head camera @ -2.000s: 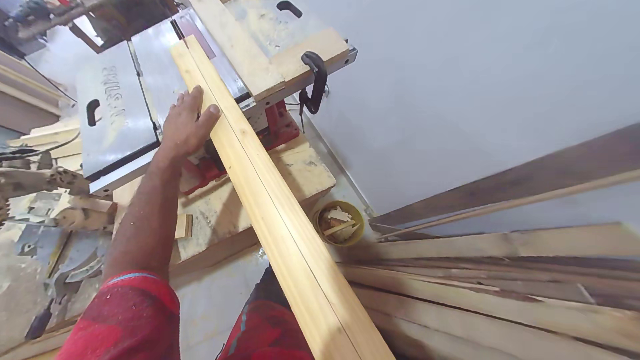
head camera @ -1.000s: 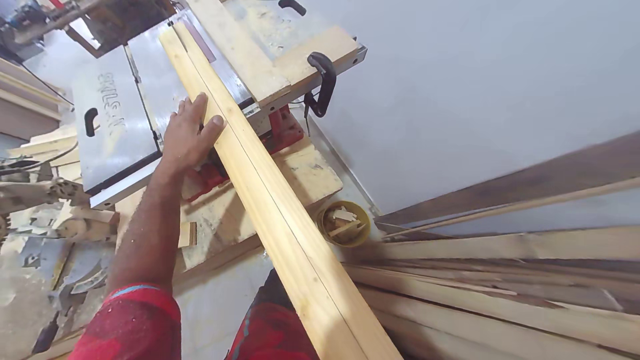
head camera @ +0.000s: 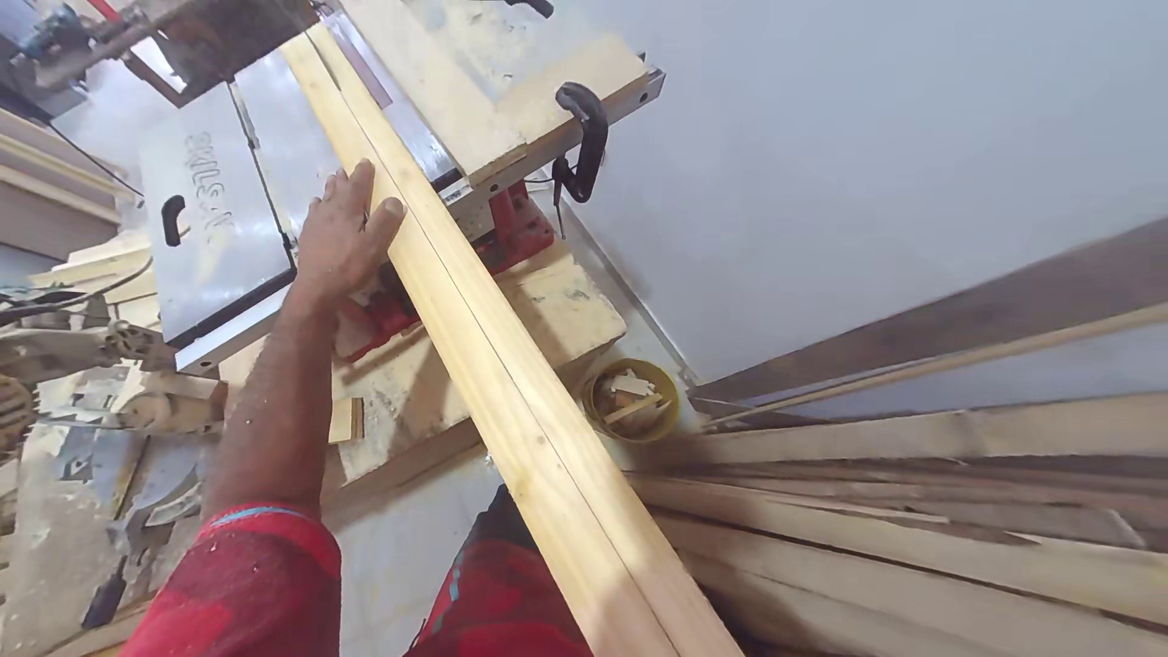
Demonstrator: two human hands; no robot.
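A long pale wooden board (head camera: 511, 392) with a dark line along its length lies over a table saw's metal top (head camera: 219, 192) and reaches down past the lower frame edge. My left hand (head camera: 347, 228) rests on the board's left edge, fingers spread, thumb on its upper face. Near its far end the board shows a narrow slit. A wooden fence piece (head camera: 438, 82) stands to the right of the board, with a black clamp (head camera: 587, 137) on the wood beside it. My right hand is out of view.
A yellowish bucket (head camera: 593, 401) with wood offcuts stands on the floor at the right. Long planks (head camera: 894, 529) lie at the lower right beside the wall. A miter saw (head camera: 155, 401), dusty, is at the left. A dark machine part (head camera: 228, 46) hangs over the far end.
The board has moved forward across the saw top, and its far end now lies beneath the dark part at the top. My left hand stays on its left edge.
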